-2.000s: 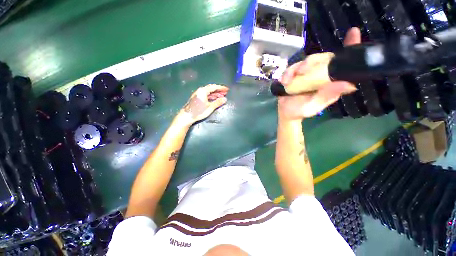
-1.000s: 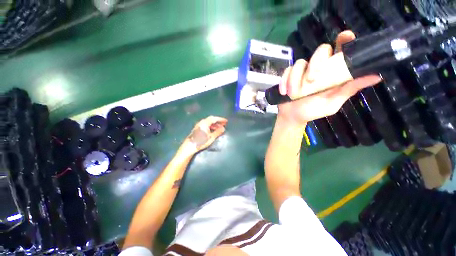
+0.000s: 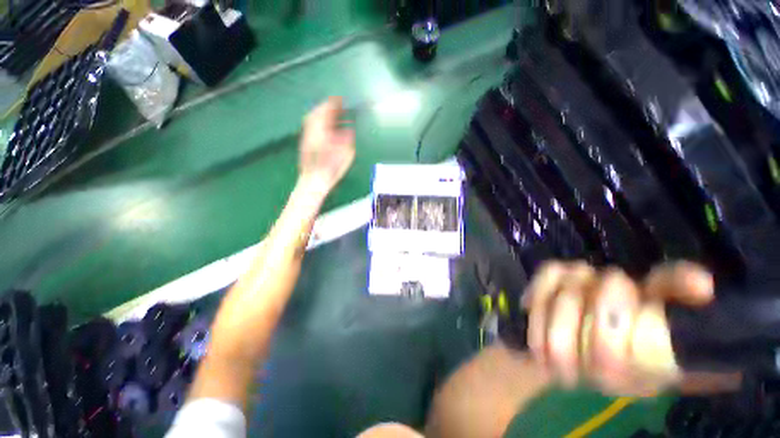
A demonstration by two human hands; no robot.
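My right hand point(image 3: 603, 329) is closed around the black electric screwdriver point(image 3: 723, 329) at the lower right; the image is blurred and the driver's tip cannot be made out. My left hand point(image 3: 327, 150) is stretched forward over the green surface, blurred, with no object visible in it; its finger posture is unclear. The white and blue screw feeder point(image 3: 415, 244) stands between my arms, with its open top tray and lower front opening. Several round black motor-like units point(image 3: 128, 342) stand at the lower left, partly behind my left forearm.
Black tray stacks point(image 3: 582, 145) fill the right side; another point(image 3: 26, 359) is at lower left. Yellow-handled cutters point(image 3: 489, 306) lie right of the feeder. Across the green surface are a black round unit point(image 3: 424, 41), a plastic bag point(image 3: 144, 77) and a white and black box point(image 3: 205, 43).
The view has tilted forward. My left hand has reached forward from the near bench to beyond the white strip. My right hand and the screwdriver have moved away from the feeder, to the right.
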